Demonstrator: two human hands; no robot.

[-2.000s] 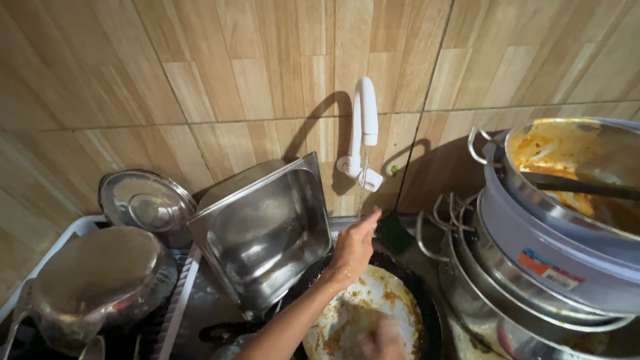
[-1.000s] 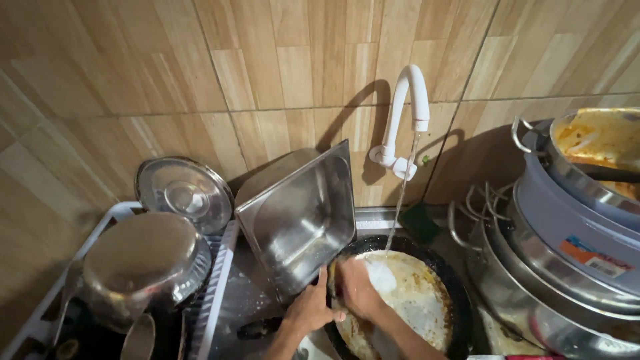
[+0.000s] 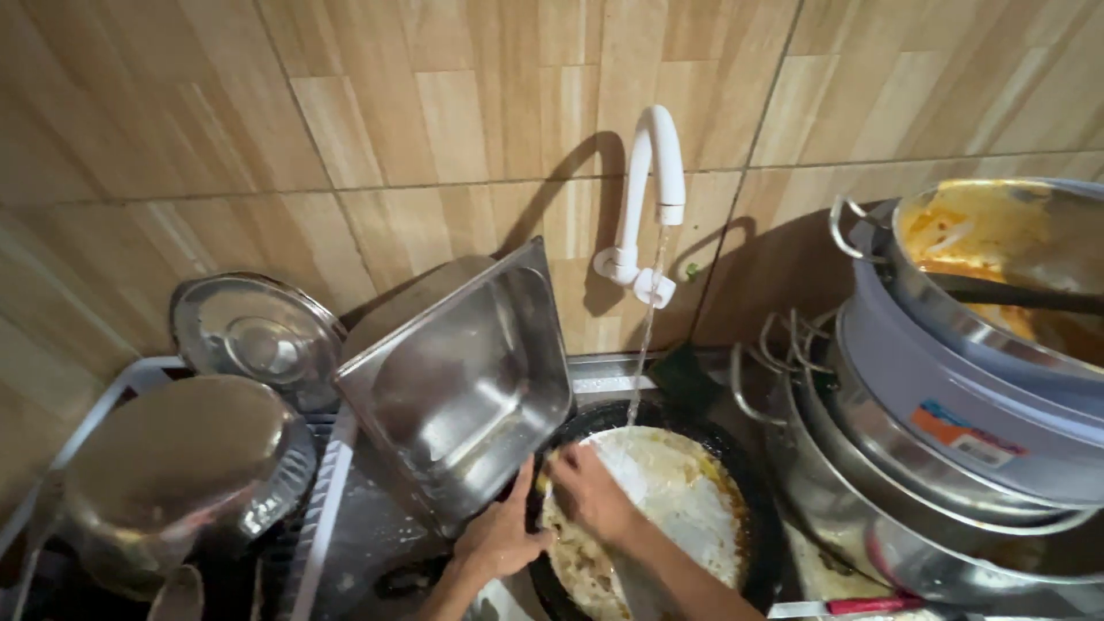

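Observation:
A thin stream of water runs from the white faucet (image 3: 660,172) into a black frying pan (image 3: 759,517) holding cloudy liquid and brownish-yellow residue. My left hand (image 3: 500,535) is at the pan's left rim, thumb and index finger apart, touching or gripping the edge. Inside the pan, at its left inner wall, my right hand (image 3: 591,487) presses down with bent fingers; a bit of something yellowish shows at its fingertips, too blurred to name. Part of the pan's left side is hidden by my hands and forearms.
Left of the pan leans a rectangular steel pan (image 3: 466,388). A white dish rack (image 3: 332,483) holds an upturned pot (image 3: 181,466) and a lid (image 3: 259,336). Stacked dirty pots (image 3: 862,483) and a lilac tub (image 3: 897,371) stand right. A green scouring pad (image 3: 686,375) lies behind; a red-handled utensil (image 3: 871,605) lies front right.
Two seconds ago no water stream showed at the faucet; it runs now. My left hand has come from the pan's back edge to its left rim. My right hand has moved to the pan's left inner side.

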